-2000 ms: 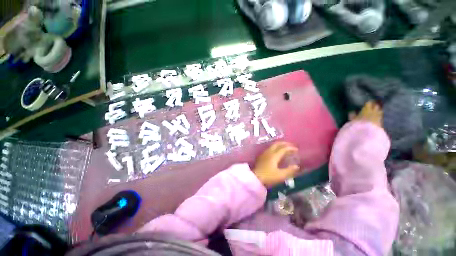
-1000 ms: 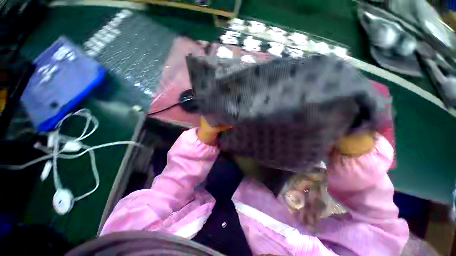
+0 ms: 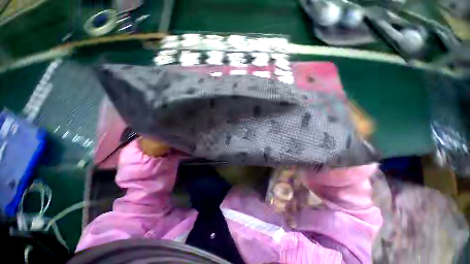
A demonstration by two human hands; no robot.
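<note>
A large dark grey spotted bag (image 3: 232, 121) is spread wide over the pink mat (image 3: 322, 77), in front of my body. My left hand (image 3: 153, 146) is at the bag's lower left edge, its fingers hidden under the bag. My right hand (image 3: 362, 121) is at the bag's right end, mostly hidden behind it, with a blurred part of it showing past the edge. Rows of small white parts (image 3: 227, 58) lie beyond the bag, partly covered by it.
A clear ribbed tray (image 3: 72, 105) and a blue tray (image 3: 19, 160) lie left, with white cables (image 3: 37, 201) below. Bagged headphones (image 3: 337, 18) are at the back right. A tape roll (image 3: 100, 22) is back left. Clear bags (image 3: 422, 216) sit lower right; small parts (image 3: 283, 191) lie near my lap.
From a grey pile at the right, the bag was brought in front of me between both hands. Since a second ago it is stretched wider and flatter, and the view has turned left to right.
</note>
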